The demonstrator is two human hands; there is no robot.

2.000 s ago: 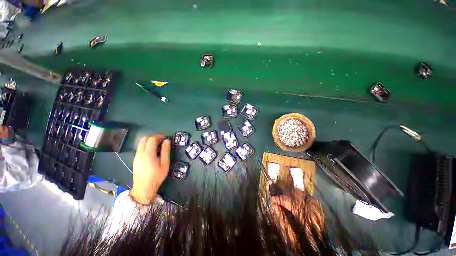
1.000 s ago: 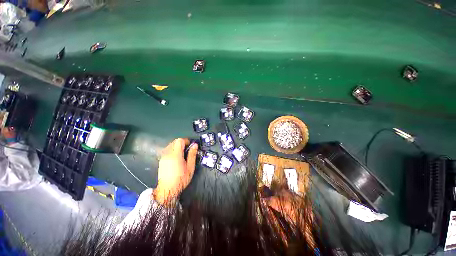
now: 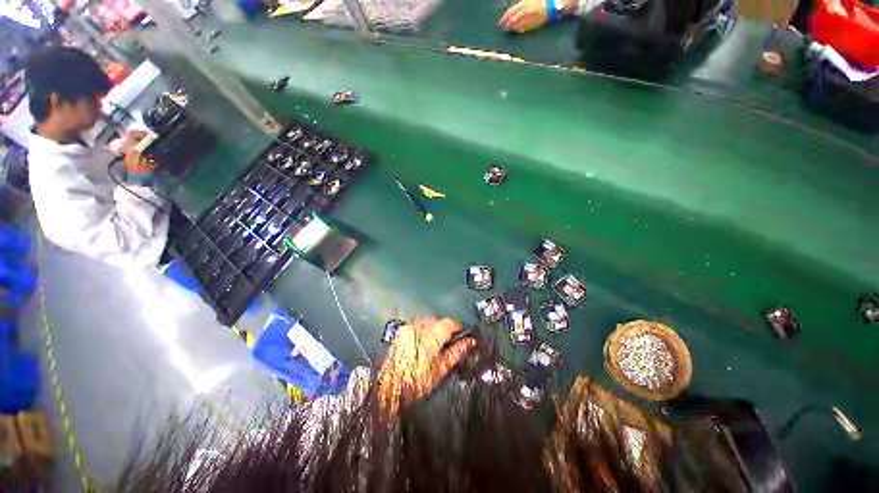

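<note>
Several small black watch housings (image 3: 519,324) with silver and white parts lie loosely grouped on the green mat. My left hand (image 3: 419,364) is at the left of this group, palm down, with fingers and thumb closed around a small dark object; hair and fingers hide what it is. One housing (image 3: 392,330) lies just left of that hand. The tan soldering board (image 3: 599,404) shows only partly at the bottom through hanging hair. My right hand cannot be made out behind the hair. A thin pale solder wire (image 3: 347,316) runs from the reel (image 3: 322,242) toward my left hand.
A black grid tray (image 3: 246,223) stands left, partly filled. A round bowl of metal shavings (image 3: 648,360) and a black frame (image 3: 737,438) are right. A loose pen-like tool (image 3: 414,200) lies behind. A person in white (image 3: 87,197) works at far left; another person's hand (image 3: 528,14) shows behind.
The view has swung left and up, so the bench sits lower and rightward. The neighbouring worker is now visible. A housing shows left of my left hand; my right hand has dropped from sight.
</note>
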